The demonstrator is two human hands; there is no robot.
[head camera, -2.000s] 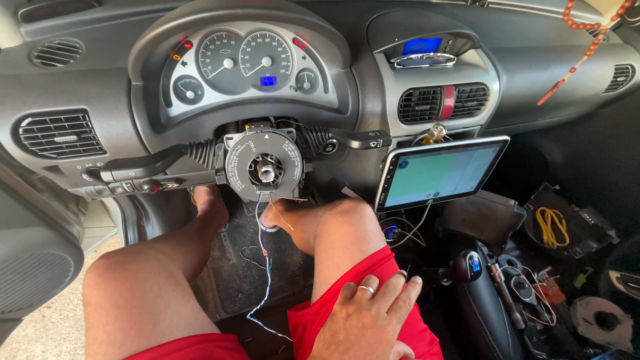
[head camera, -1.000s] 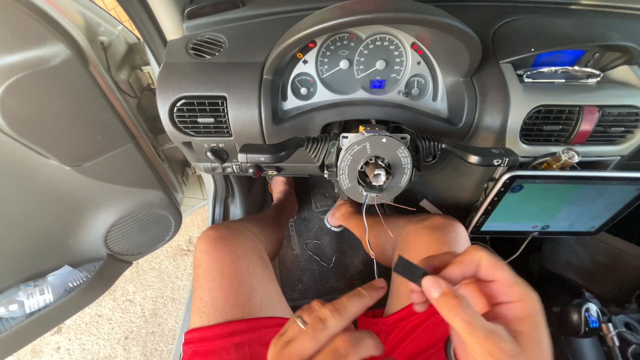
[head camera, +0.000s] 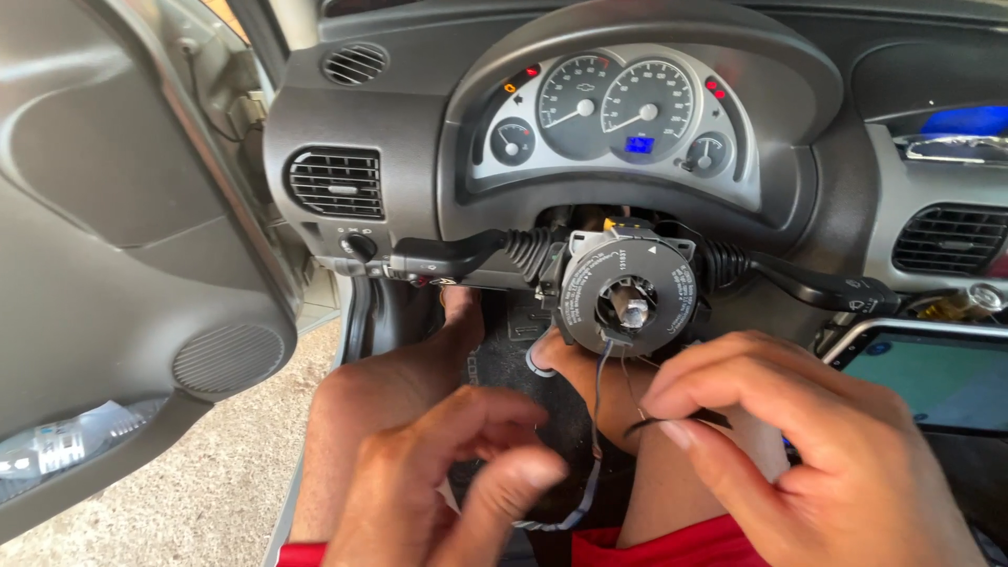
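Note:
My right hand [head camera: 795,441] pinches a short black strip [head camera: 709,417] between thumb and fingers, just below the steering column. My left hand [head camera: 465,472] is to the left of it, thumb and fingers apart, blurred; I see nothing in its grasp. Above both hands, the round black clock spring [head camera: 626,295] sits around the bare metal steering shaft [head camera: 632,309]. Thin wires [head camera: 596,409] hang from its lower connector and run down between my legs. One fine wire reaches close to my right fingertips; whether it touches them I cannot tell.
Stalk levers [head camera: 449,253] [head camera: 827,285] stick out on both sides of the column. Behind them is the lit instrument cluster [head camera: 614,118]. A tablet-like screen [head camera: 929,378] stands at the right. The open car door [head camera: 134,197] is at the left, with a plastic bottle [head camera: 71,441] in its pocket.
The view has come closer to the column. My left hand, earlier with a finger at the hanging wire, is now apart from it. The black strip is still in my right hand, now turned edge-on.

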